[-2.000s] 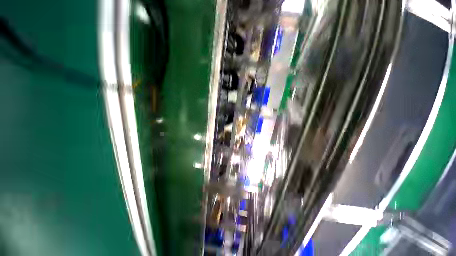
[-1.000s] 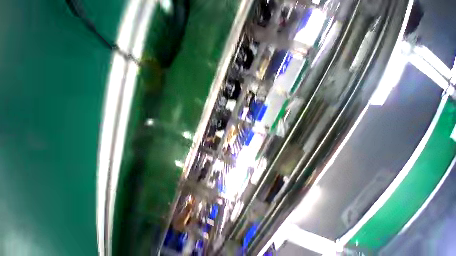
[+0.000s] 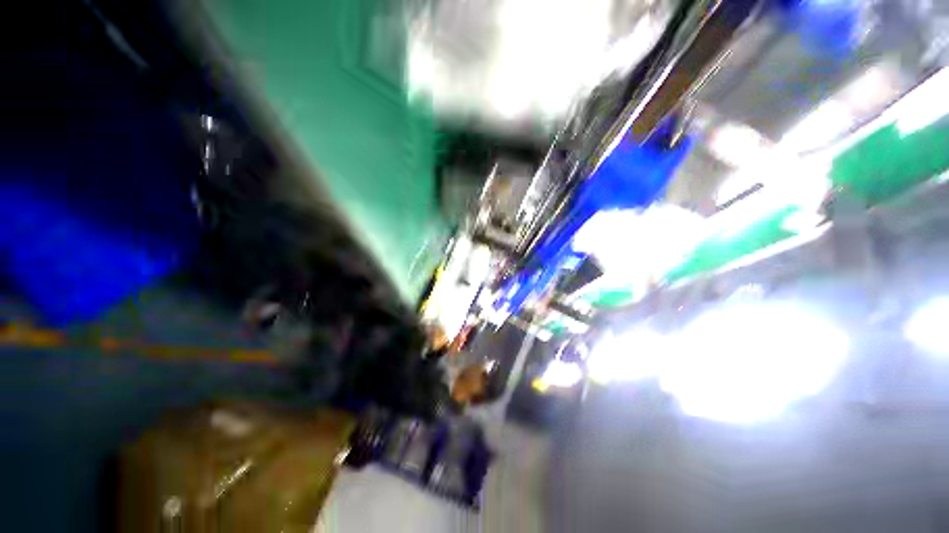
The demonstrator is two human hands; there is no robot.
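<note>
The view is tilted sideways and heavily blurred. A green bench top (image 3: 343, 135) runs from the upper left to the middle. A bright white shape (image 3: 510, 52), too blurred to name, lies at its far side at the top. Blue bins (image 3: 635, 182) stand behind the bench in a slanting row. Neither of my hands can be made out in the picture.
A large brown carton (image 3: 234, 468) is at the bottom left on a blue floor with a yellow line (image 3: 187, 350). Dark, blurred shapes, perhaps seated people, line the bench's near edge. Bright lights (image 3: 754, 359) glare at the right.
The view has swung along the line. The carton, floor and dark shapes have come in, and the close view of the bench's rails and parts has gone.
</note>
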